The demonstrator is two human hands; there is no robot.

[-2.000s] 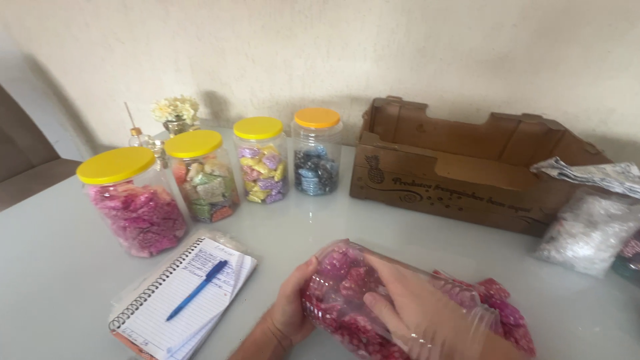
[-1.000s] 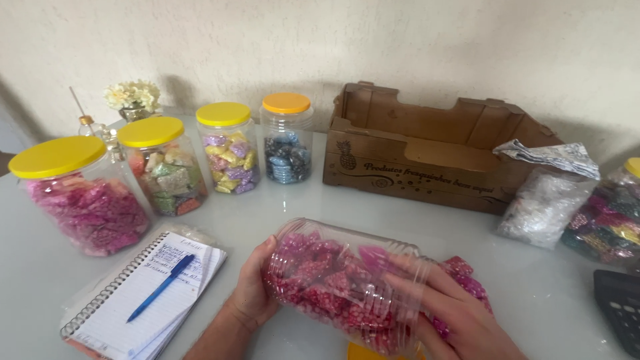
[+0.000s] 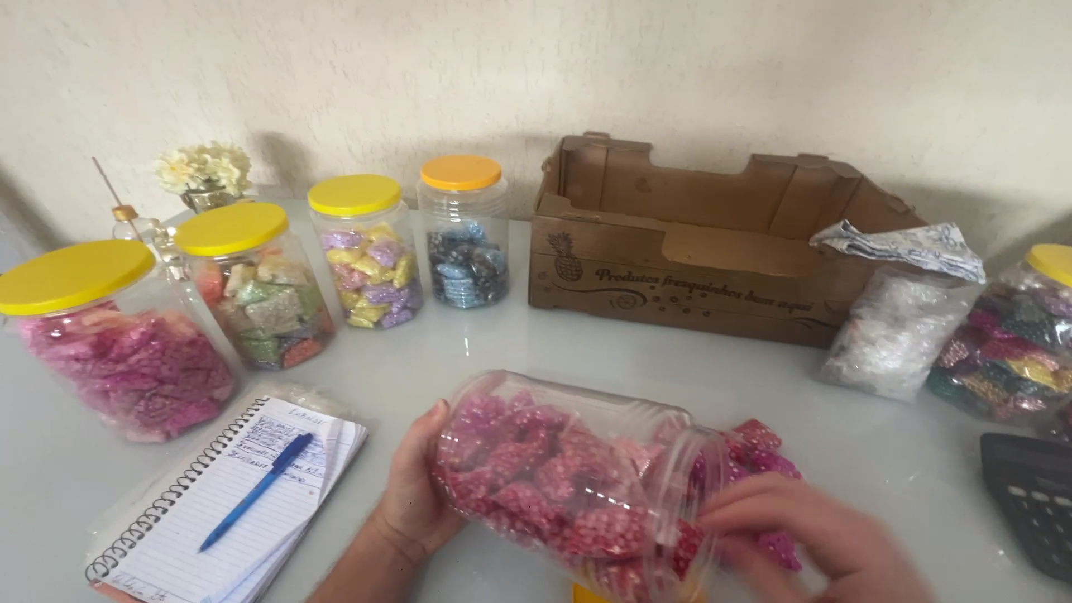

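Observation:
A clear plastic jar (image 3: 578, 486) lies tilted on its side, its open mouth toward the right, filled with small glittery red and pink packets. My left hand (image 3: 423, 486) grips the base end of this jar. At the mouth is my right hand (image 3: 804, 536), blurred, its fingers at the rim beside red packets; whether they pinch one is unclear. More red and magenta packets (image 3: 766, 452) lie on the table behind the mouth. Part of a yellow-orange lid (image 3: 590, 593) shows under the jar.
Lidded jars of colored packets (image 3: 126, 360) stand at left and center back. A spiral notebook (image 3: 193, 519) with a blue pen (image 3: 255, 494) lies front left. Behind are a cardboard box (image 3: 687, 289) and a clear bag (image 3: 892, 335); a calculator (image 3: 1034, 502) and another jar (image 3: 1005, 352) sit at right.
My right hand was on the jar's side two seconds ago and is now at its mouth. The lid under the jar, hidden in the oldest frame, shows in the later ones.

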